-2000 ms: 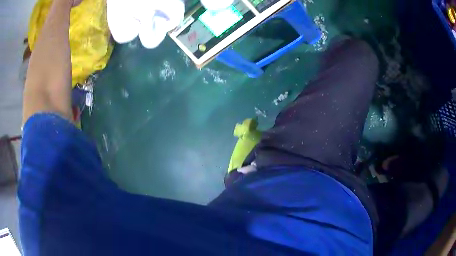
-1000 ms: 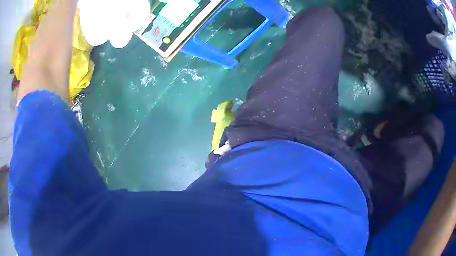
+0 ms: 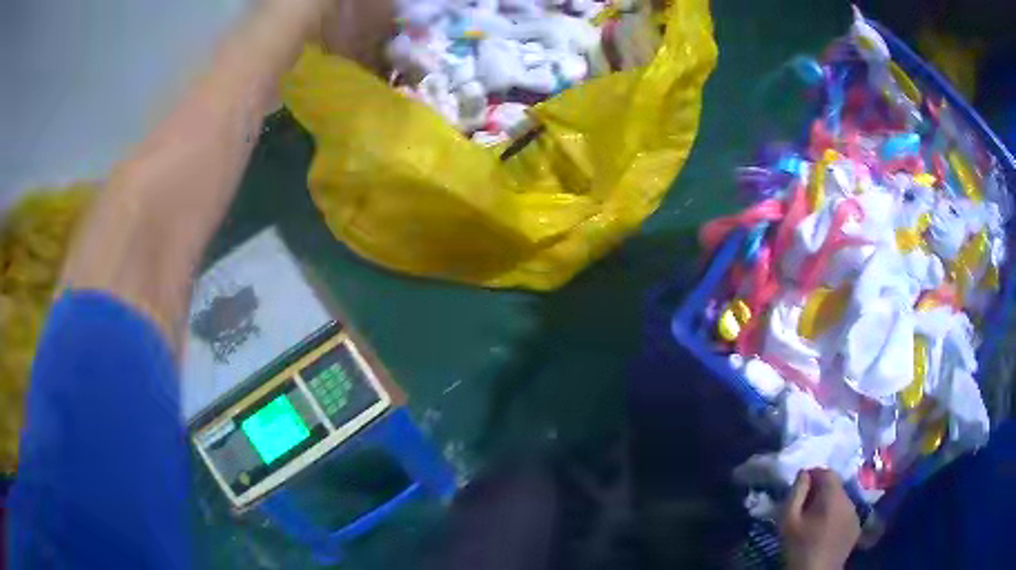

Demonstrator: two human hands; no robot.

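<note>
My right hand is at the lower right with its fingers closed on a limp white plush skin at the near end of the heap. The heap of white skins with yellow, pink and blue parts fills a blue plastic crate. My left hand is blurred and cut off by the top edge, beside the open yellow plastic bag; its fingers and anything in them cannot be made out. The bag holds many small white toys or parts.
The digital scale with a green-lit display stands at the left on a blue plastic stool. Its pan bears dark marks. Another yellow bag is at the left edge. Green floor shows between scale and crate.
The view has swung up, bringing the open bag and full crate into sight. The white stuffed toy beside the scale is no longer seen. My right hand has appeared at the crate.
</note>
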